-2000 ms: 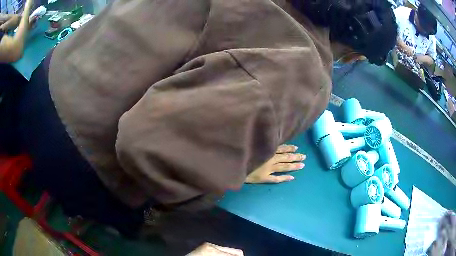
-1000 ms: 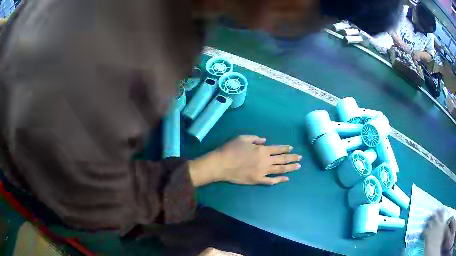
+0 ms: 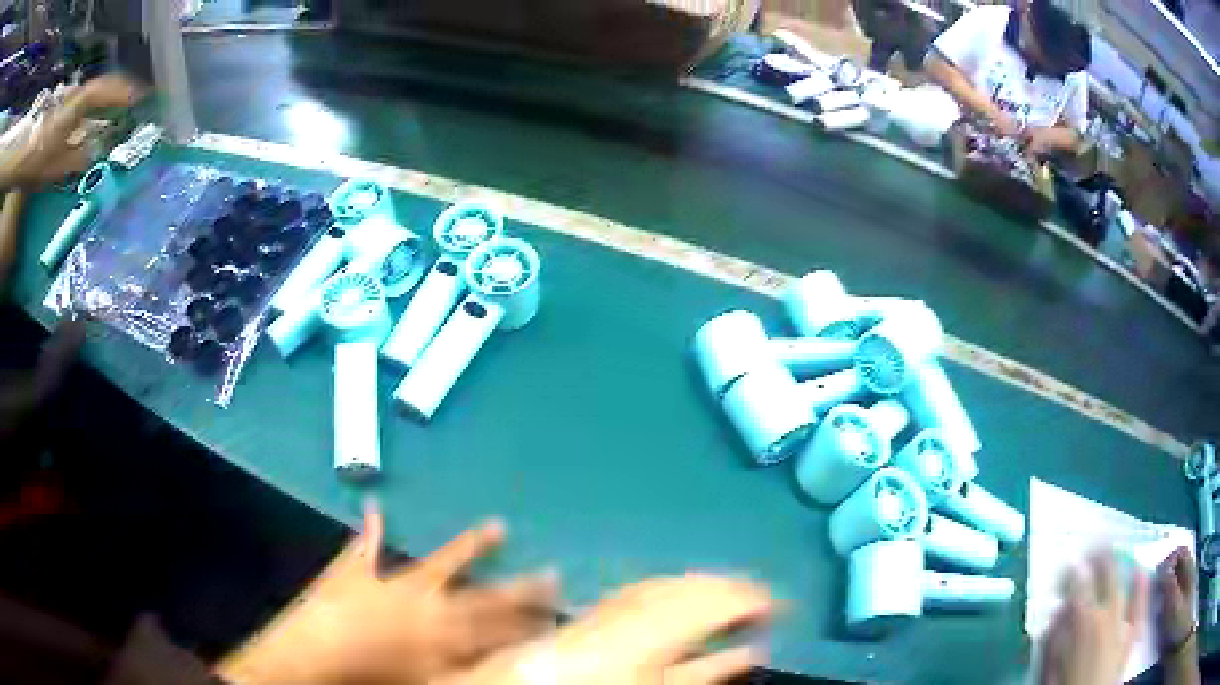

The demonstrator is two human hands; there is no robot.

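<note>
Turquoise handheld fans lie in a loose pile [image 3: 883, 502] on the green bench, right of centre. More fans lie in a group [image 3: 448, 315] left of centre, some with spoked faces up and dark oval windows on their handles. A blurred hand, which I take for my left hand [image 3: 656, 632], is at the bottom centre near the bench edge, fingers spread to the right, holding nothing visible. Its wrist is hidden. Beside it on the left is another blurred, spread hand [image 3: 401, 609], apparently the brown-sleeved neighbour's. My right hand is not in view.
Black round parts [image 3: 248, 254] lie on a clear plastic sheet [image 3: 121, 261] at left. A person's hand [image 3: 67, 134] is beyond it. Other hands [image 3: 1097, 622] are over a white sheet [image 3: 1057, 535] at right. A pale strip [image 3: 602, 234] borders the belt; a person [image 3: 1003, 80] sits across.
The brown-sleeved person has moved back left, uncovering the left fans and black parts. Their hand has left the bench middle. My hand shows more at the bottom. The view has shifted.
</note>
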